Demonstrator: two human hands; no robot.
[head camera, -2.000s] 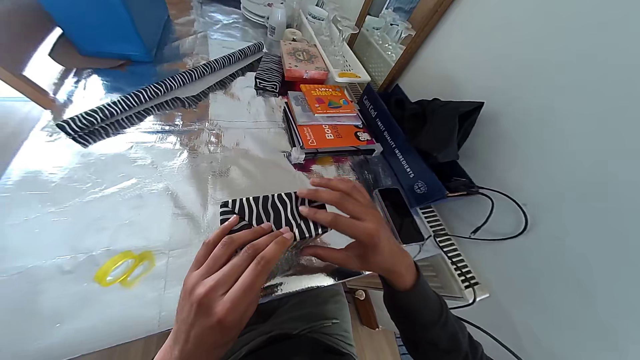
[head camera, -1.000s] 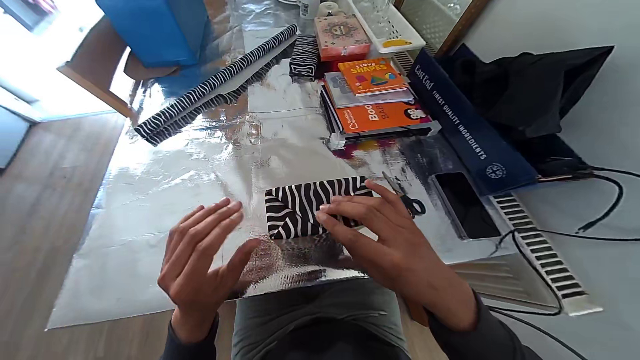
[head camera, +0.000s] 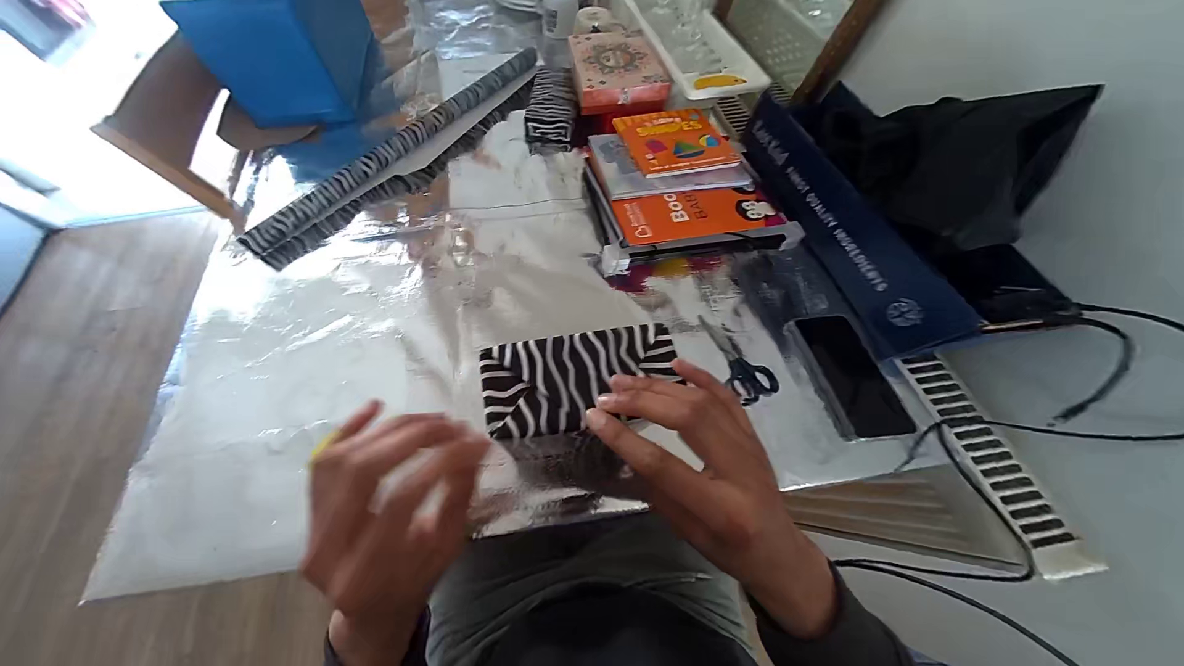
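Observation:
A small flat box wrapped in zebra-striped paper (head camera: 564, 375) lies on the silver foil-covered table near its front edge. My right hand (head camera: 694, 453) rests its fingertips on the box's near right side, fingers spread. To the left of the box, my left hand (head camera: 393, 509) is raised and blurred, with nothing visible in it. A bit of yellow tape (head camera: 323, 447) shows behind its fingers, mostly hidden. Scissors with dark handles (head camera: 749, 377) lie just right of the box. Farther back is a partly unrolled roll of zebra-striped paper (head camera: 388, 162).
A phone (head camera: 856, 377) and a long blue box (head camera: 860, 231) lie at the right. Stacked books (head camera: 684, 217), a pink patterned box (head camera: 618, 69), another zebra-wrapped item (head camera: 550, 109) and a white basket (head camera: 689, 55) stand behind. A blue box (head camera: 277, 60) is back left.
My left hand has come off the zebra-striped box, where it lay two seconds ago, and is now raised to its left. My right hand stays at the box. The view has shifted.

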